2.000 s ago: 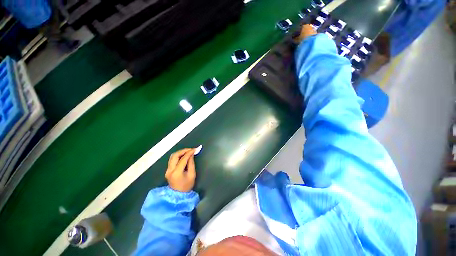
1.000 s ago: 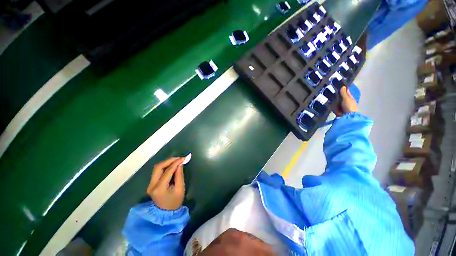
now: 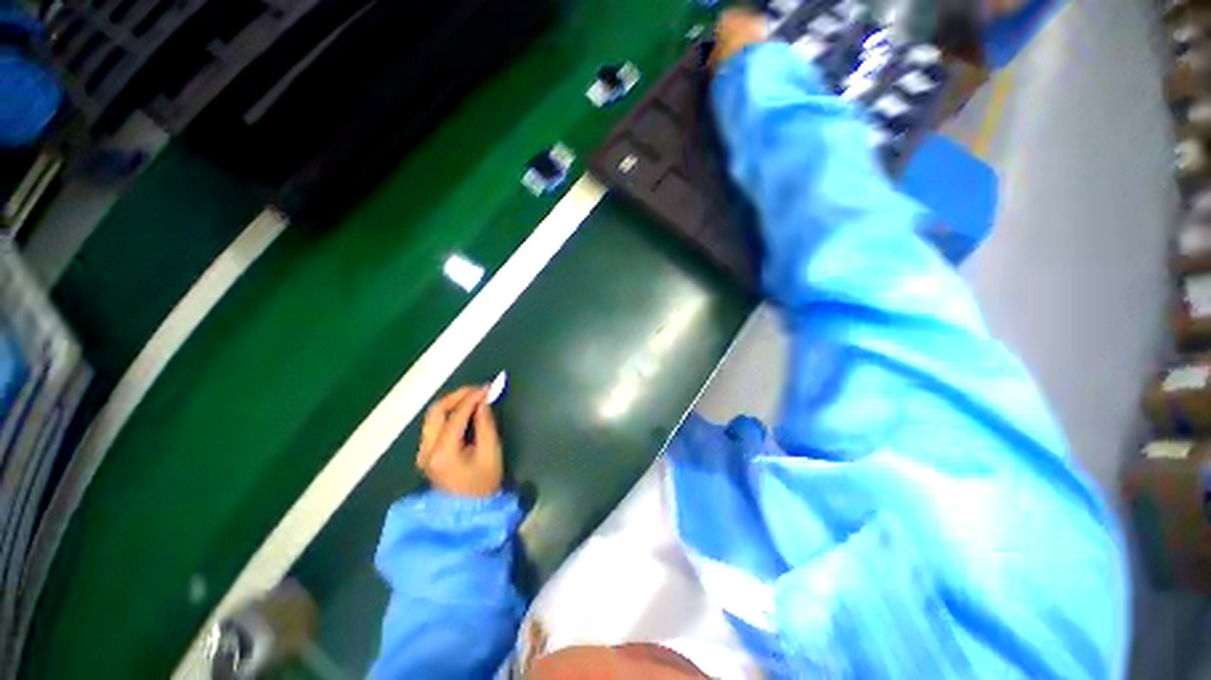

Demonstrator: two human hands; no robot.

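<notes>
My left hand is over the dark green bench, thumb and fingers pinching a small white wiping cloth. My right hand is stretched out at the top, at the belt side of the black foam tray; its fingers are blurred and I cannot tell if it holds anything. The tray's near pockets are empty, and several watch units fill its far right part. My right sleeve hides part of the tray. Watch units and a white slip lie on the green conveyor belt.
A pale rail divides belt from bench. Stacked black trays stand across the belt. A solvent bottle is at the lower left. A blue stool is under the tray. Another person's blue sleeve shows top right. Cartons line the right edge.
My right hand has gone from the tray's near right edge to its far, belt side. My left hand still pinches the cloth. The view has shifted, and the tray now sits higher in it.
</notes>
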